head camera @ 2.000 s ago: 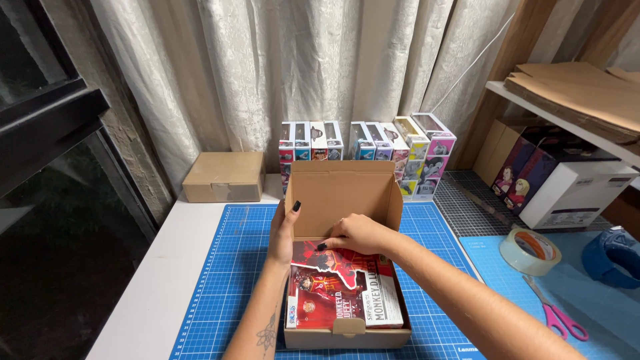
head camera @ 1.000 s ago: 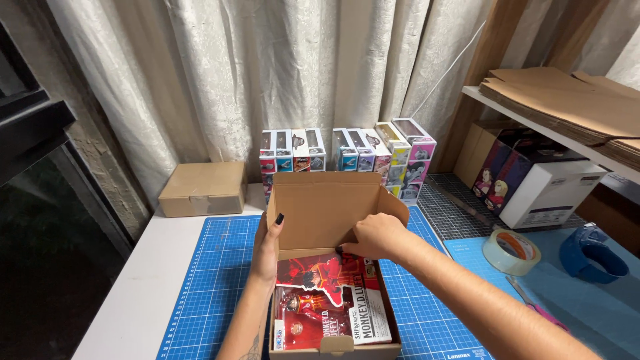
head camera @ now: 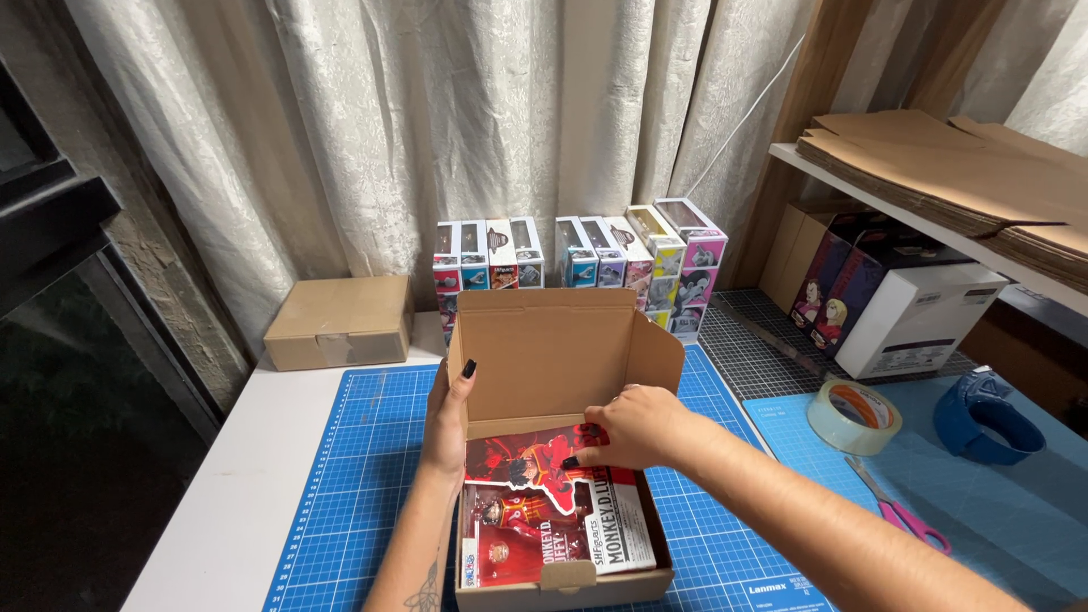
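An open cardboard mailer box point(head camera: 548, 361) stands on a blue cutting mat point(head camera: 374, 442), its lid raised at the back. Inside it lies a red and white boxed action figure point(head camera: 518, 544) with a clear window. My left hand point(head camera: 448, 416) grips the box's left side by the lid flap, thumb at the inner edge. My right hand point(head camera: 637, 429) reaches in at the back right, its fingers pinched on the upper part of the figure's box, where a red printed character picture shows. The hand hides part of that end.
A closed cardboard box point(head camera: 340, 319) sits back left. Several figure boxes point(head camera: 633, 263) stand behind the mailer. At right are clear packing tape point(head camera: 854, 416), a blue tape roll point(head camera: 990, 416), pink-handled scissors point(head camera: 901, 514), a white box point(head camera: 922, 314) and a shelf with cardboard sheets point(head camera: 960, 170).
The view has shifted a little. My left hand stays on the box's left side, and my right hand remains at the back end of the figure's box.
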